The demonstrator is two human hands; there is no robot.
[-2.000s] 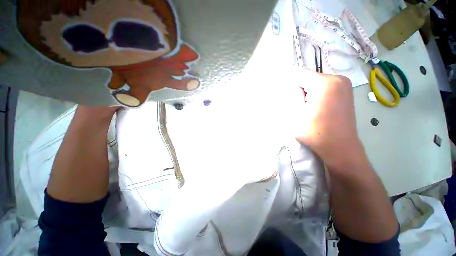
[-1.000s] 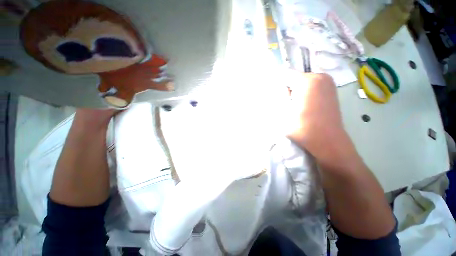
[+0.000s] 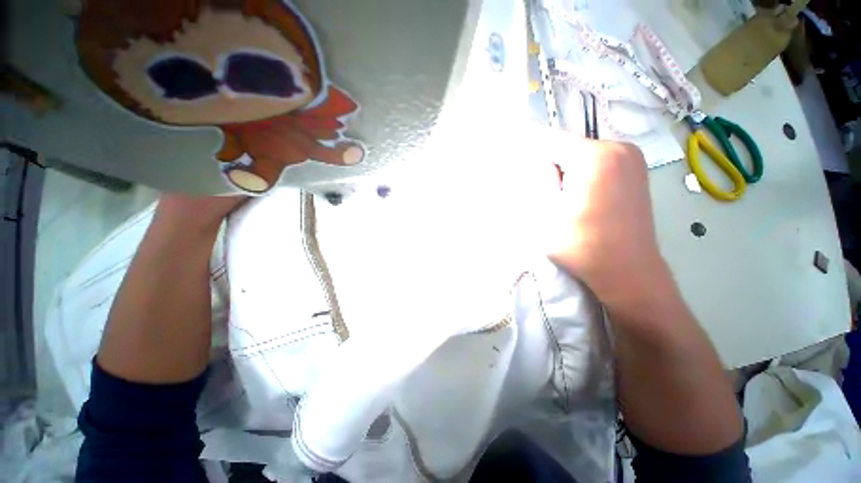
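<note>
A white trouser garment (image 3: 278, 292) with darker seam lines lies on the machine bed and hangs over the table's front edge. Its middle is washed out by lamp glare. A brownish-gold line (image 3: 321, 269) runs down its left part. The pale grey machine head (image 3: 406, 75) with a doll sticker covers the upper left. My left hand is hidden behind the machine head; only the wrist and forearm show. My right hand (image 3: 599, 203) lies at the garment's right side, its fingers lost in the glare, so its grip cannot be told.
Right of my right hand are scissors with yellow and green handles (image 3: 717, 165), a tape measure (image 3: 661, 71), thin dark prongs (image 3: 590, 115) and a tan bottle (image 3: 751, 49). More white cloth (image 3: 802, 424) lies at the lower right and at the left.
The whole view shifts slightly as the head moves. Both arms and the garment keep nearly the same positions relative to the machine.
</note>
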